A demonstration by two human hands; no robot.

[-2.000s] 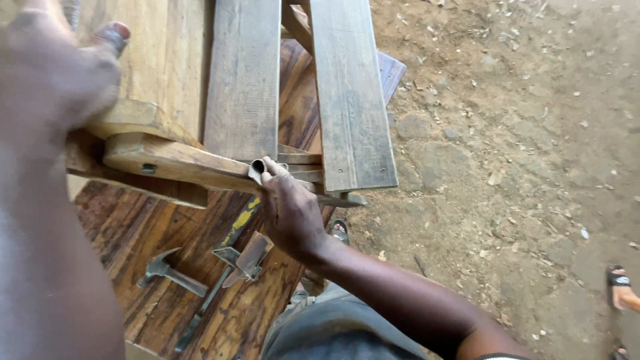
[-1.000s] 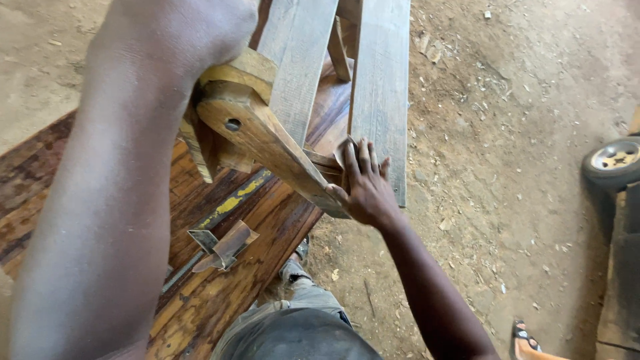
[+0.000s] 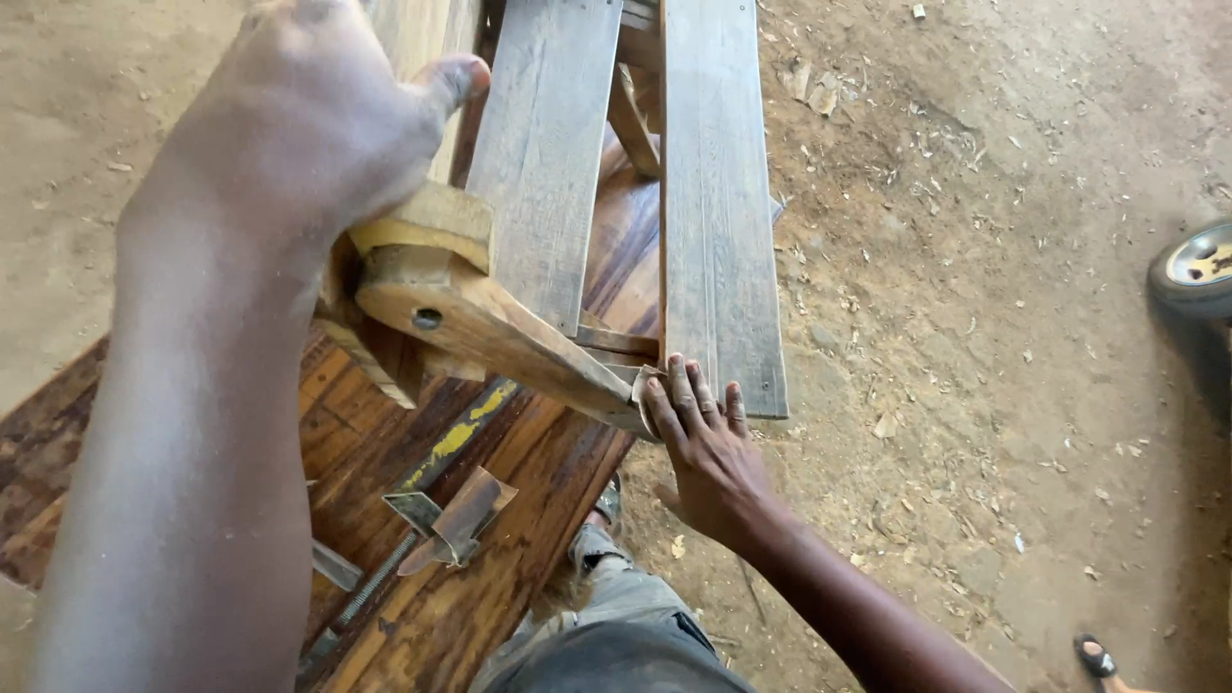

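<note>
My left hand (image 3: 308, 115) lies over the upper end of a slatted wooden chair or bench frame, its thumb on a pale board; most of its fingers are hidden. My right hand (image 3: 712, 448) presses a piece of sandpaper (image 3: 647, 397) against the end of the curved wooden side piece (image 3: 520, 332), with fingertips at the edge of the outer grey slat (image 3: 722, 192). That side piece has a round hole at its far end. A second grey slat (image 3: 544, 164) runs beside the outer one.
Under the frame is a dark-striped wooden workbench (image 3: 520, 472). On it lie a metal clamp bar with yellow paint (image 3: 457, 438) and a folded sheet of sandpaper (image 3: 472, 510). A wheel (image 3: 1198, 269) stands at the right, and another person's sandalled foot (image 3: 1097, 659) shows at the lower right.
My right hand has gone from gripping rolled sandpaper on the side piece to lying flatter at its end by the outer slat. The view has shifted.
</note>
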